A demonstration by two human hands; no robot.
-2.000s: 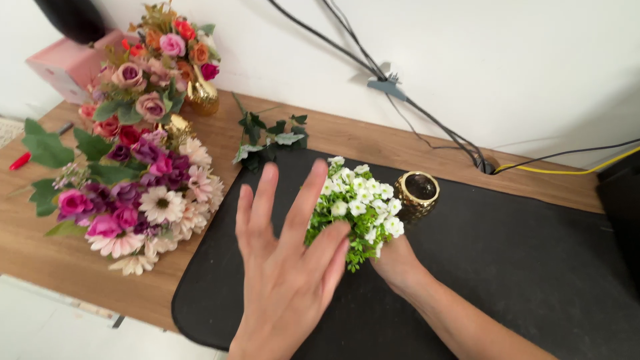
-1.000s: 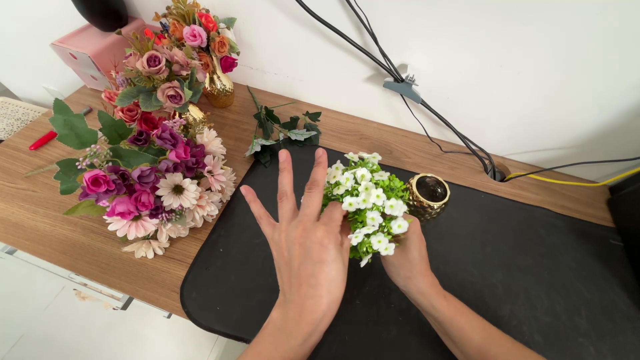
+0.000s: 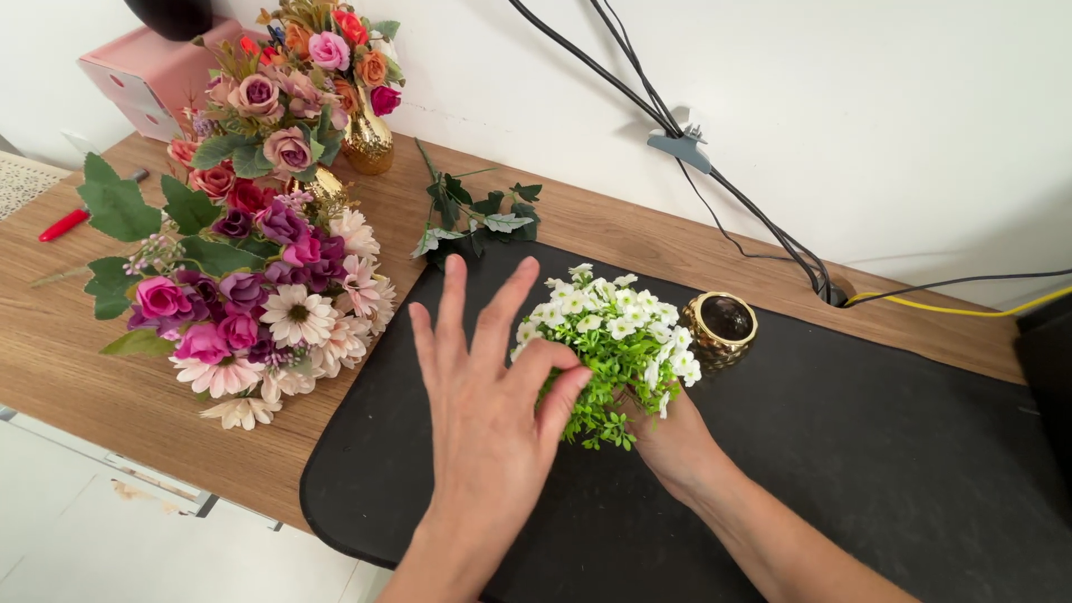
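Observation:
A bunch of artificial white flowers with green leaves (image 3: 615,335) is held above the black desk mat (image 3: 804,469). My right hand (image 3: 670,435) grips it from below; its fingers are mostly hidden by the foliage. My left hand (image 3: 494,377) is at the bunch's left side, thumb and forefinger pinched together at the leaves, the other fingers spread. Whether a leaf is caught between those fingertips is hard to tell. Just right of the blooms stands a small gold pot (image 3: 720,331) with a dark inside.
Artificial purple, pink and cream flowers (image 3: 251,310) lie on the wooden desk (image 3: 209,452) at left, rose arrangements (image 3: 276,109) and a gold vase (image 3: 367,138) behind. An ivy sprig (image 3: 477,213) touches the mat's back edge. A pink box (image 3: 159,75), a red pen (image 3: 64,226) and wall cables (image 3: 720,172) are around.
My left thumb and forefinger have come together at the leaves. My right hand still holds the white flower bunch. The view has shifted slightly.

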